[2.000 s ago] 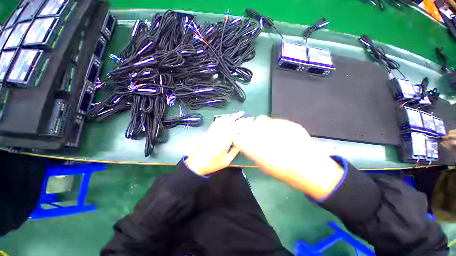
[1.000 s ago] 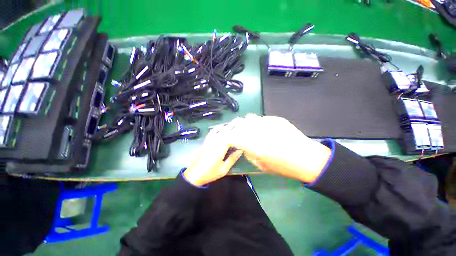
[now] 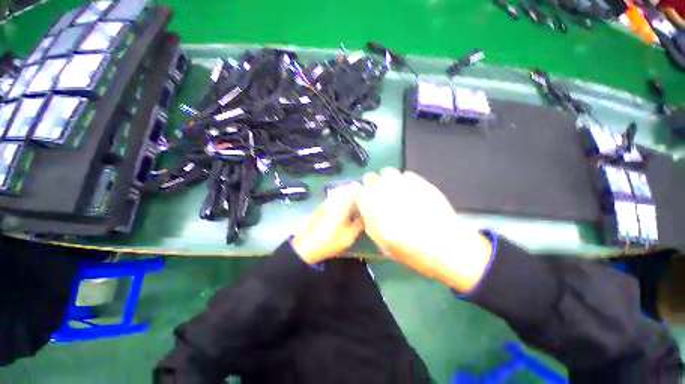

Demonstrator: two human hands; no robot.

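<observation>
My left hand (image 3: pixel 330 225) and my right hand (image 3: pixel 413 221) are together at the table's near edge, right of the cable heap. My left fingers are closed around a small module (image 3: pixel 342 184); only a thin pale and dark edge of it shows beyond the fingers. My right hand is curled over it from the right, bright and washed out. Whether it holds a tool is hidden.
A heap of black cable bundles (image 3: pixel 263 127) lies left of centre. Stacked foam sheets with modules (image 3: pixel 64 157) stand at the left. A dark mat (image 3: pixel 511 161) right of centre bears two modules (image 3: pixel 453 100). More modules (image 3: pixel 629 196) are at the right. Blue stools (image 3: pixel 105 300) are below.
The camera view has shifted slightly. Both hands stay together at the table edge, with only small changes in pose. The hand at the far right edge is no longer in view.
</observation>
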